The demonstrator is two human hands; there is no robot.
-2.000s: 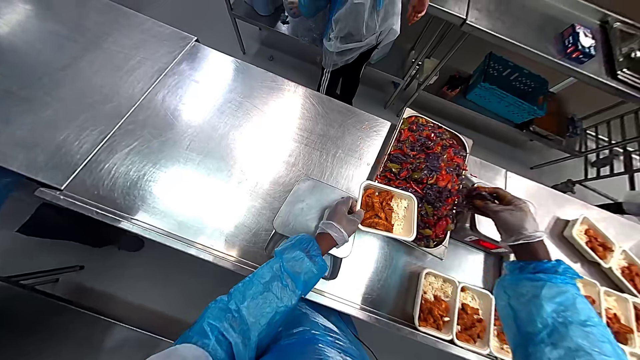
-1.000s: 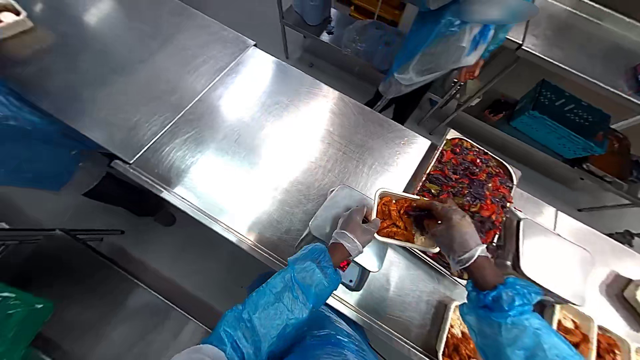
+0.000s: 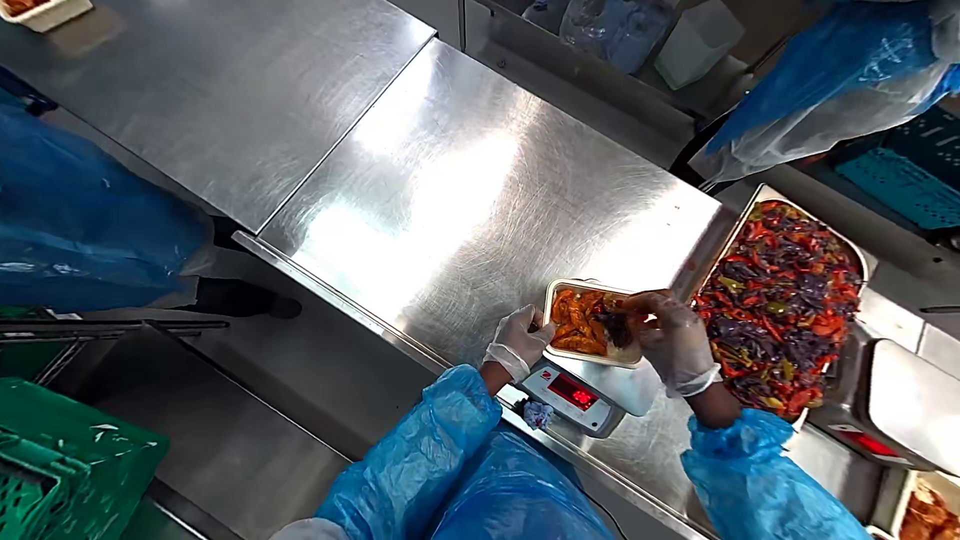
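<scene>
My left hand [image 3: 520, 339], in a clear glove, grips the left edge of a small food tray [image 3: 592, 358] at the digital scale [image 3: 576, 394], whose red display is lit. Orange sauced pieces [image 3: 579, 321] fill the tray's left part, with some dark vegetables beside them. Over the tray's right end is my gloved right hand [image 3: 673, 341], fingers bent close to the dark vegetables; whether it still grips any is unclear. To its right stands a deep metal pan of cooked mixed vegetables [image 3: 780, 307], red, purple and green.
A second scale [image 3: 874, 442] sits right of the pan, near another filled tray [image 3: 930, 506]. Another tray [image 3: 46, 13] lies at the far upper left of the steel table [image 3: 480, 202]. People in blue aprons stand left and upper right. Green crates [image 3: 82, 457] are lower left.
My right hand has moved from beyond the vegetable pan to over the small tray. Dark vegetables now show in that tray. The view has shifted left along the table.
</scene>
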